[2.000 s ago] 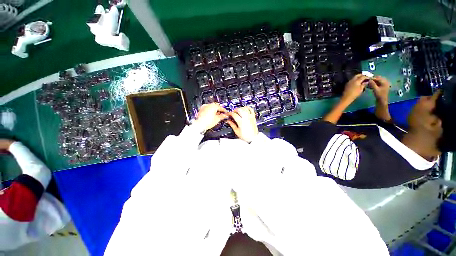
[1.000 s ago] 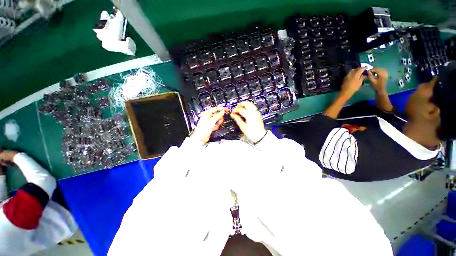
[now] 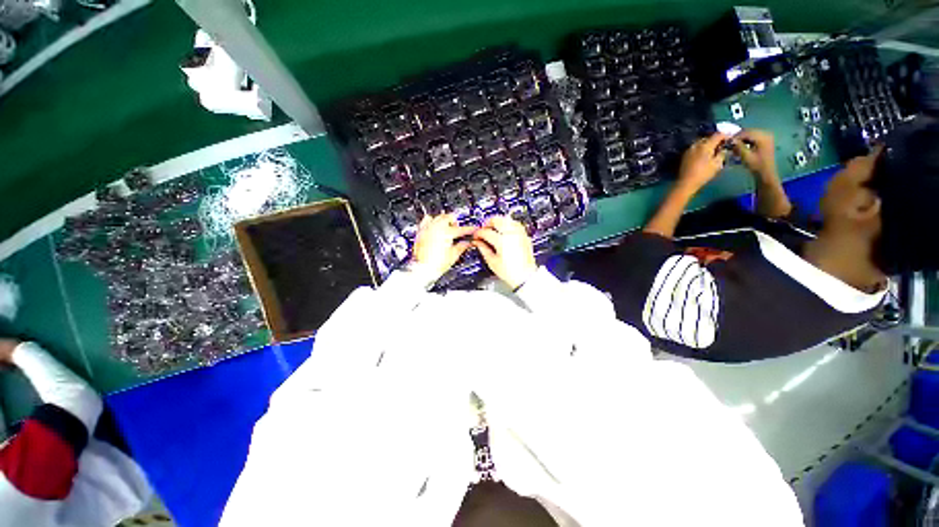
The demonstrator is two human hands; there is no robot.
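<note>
A large black blister tray (image 3: 453, 129) with rows of dark squarish modules lies in front of me. My left hand (image 3: 439, 245) and my right hand (image 3: 505, 250) are over its near edge, with their fingertips close together. Both hands seem to pinch something tiny between the fingertips, too small and blurred to name. An open parts box (image 3: 247, 270) with a tan rim and a dark inside, holding tiny specks, stands left of the tray.
Loose wired modules (image 3: 180, 293) and a white cable bundle (image 3: 252, 190) lie at the left. A second tray (image 3: 640, 113) lies to the right, by a person (image 3: 741, 278) working there. A grey post (image 3: 257, 67) stands beyond the box. Another person's sleeve (image 3: 57, 381) shows at far left.
The view has shifted and tilted a little. My hands had parted slightly one second ago and are now closer together over the tray's near edge.
</note>
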